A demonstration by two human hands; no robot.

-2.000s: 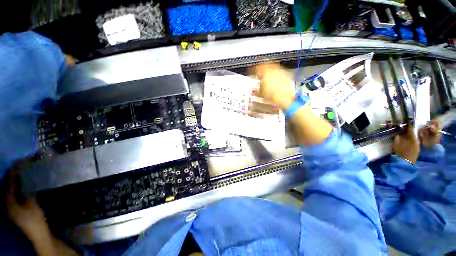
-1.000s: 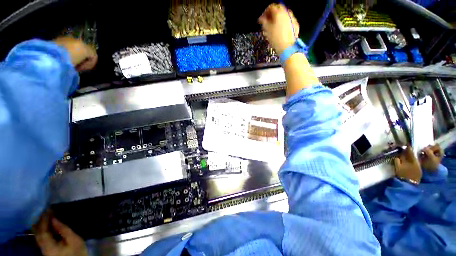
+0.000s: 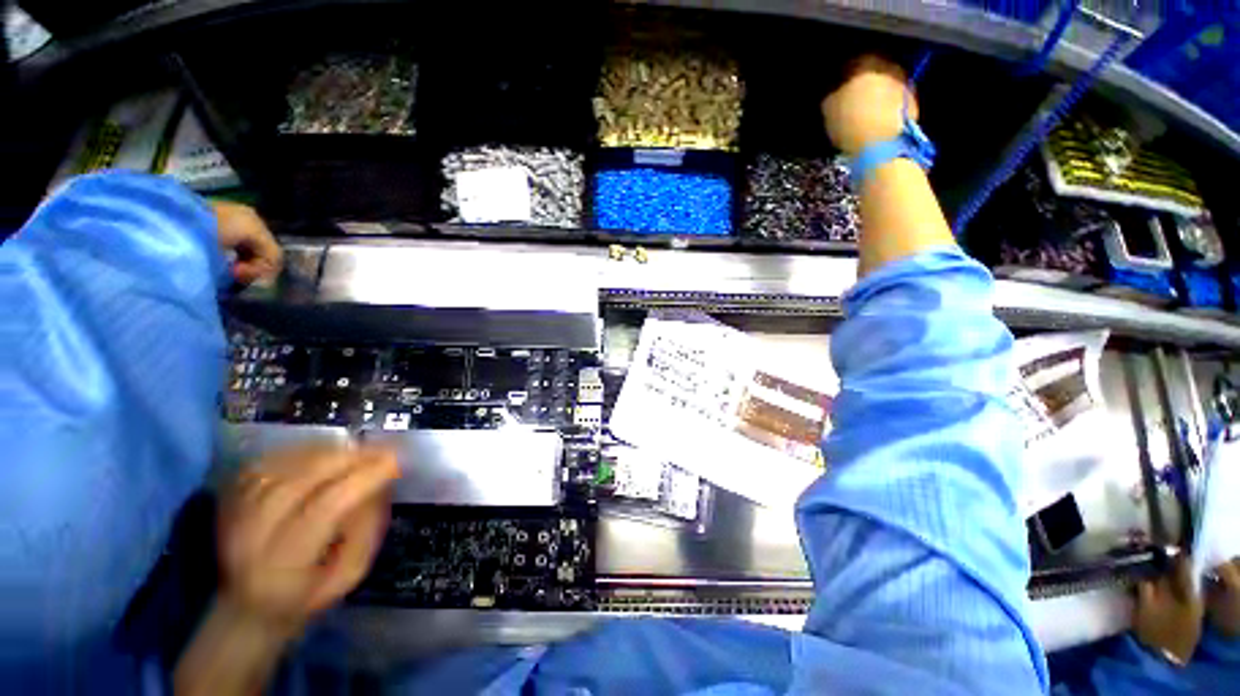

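Note:
A long black circuit board [image 3: 503, 558] lies on the line in front of me. It carries a front silver heatsink [image 3: 476, 466] and a back silver heatsink [image 3: 462, 279]. My left hand [image 3: 302, 530] is blurred over the left part of the front heatsink, fingers close together; whether it holds a small part cannot be told. My right hand [image 3: 870, 109], with a light blue wrist strap [image 3: 891, 147], is up at the dark bins, above a bin of mixed silver parts [image 3: 800, 195]. Its fingertips are hard to see, so its grip cannot be told.
Bins hold silver parts [image 3: 551, 184], blue components [image 3: 662, 201] and brass-coloured components [image 3: 669, 98]. Printed sheets [image 3: 687, 388] lie right of the board. Small yellow-black parts [image 3: 628, 254] sit on the shelf edge. Another person's sleeve [image 3: 109, 408] and hand [image 3: 249, 245] are at left; another person's hands [image 3: 1169, 612] at right.
The view has shifted, showing more of the bins. My left hand has moved from the board's front left edge over the front heatsink. My right hand has gone from the sheets to the bins.

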